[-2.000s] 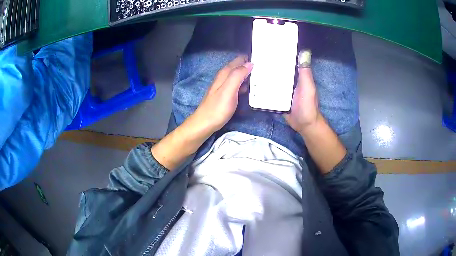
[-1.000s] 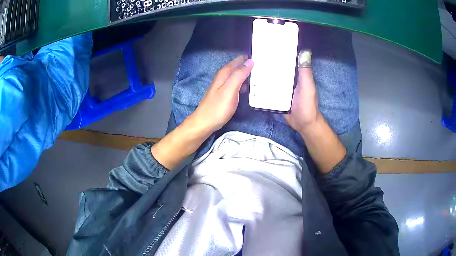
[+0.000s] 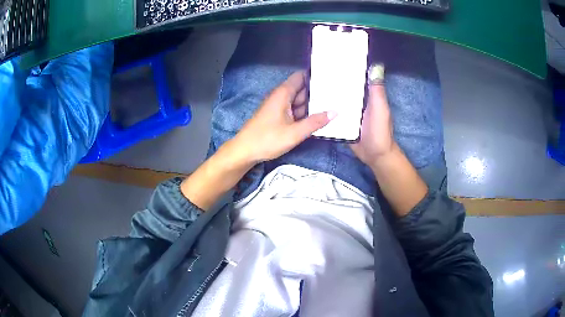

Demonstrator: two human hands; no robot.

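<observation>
A smartphone (image 3: 338, 80) with a bright white screen and dark rim is held upright over my lap, just below the bench edge. My right hand (image 3: 376, 127) grips its right side and lower back; the thumb wears a pale whitish-green cover and lies along the right edge. My left hand (image 3: 279, 121) is at the phone's left side, its thumb over the lower part of the screen and its fingers bent by the left edge. The fingertips behind the phone are hidden. I cannot read the screen.
A green bench top (image 3: 489, 31) crosses the top, bearing a black tray (image 3: 297, 11) of small nuts and a dark ribbed block (image 3: 23, 28) at left. A person's blue sleeve (image 3: 56, 124) and a blue stool (image 3: 139, 133) are at left. A yellow line (image 3: 514, 206) crosses the grey floor.
My left thumb has moved from the phone's left edge down and right onto the lower screen. The left fingers now show apart beside the phone. My right hand holds still.
</observation>
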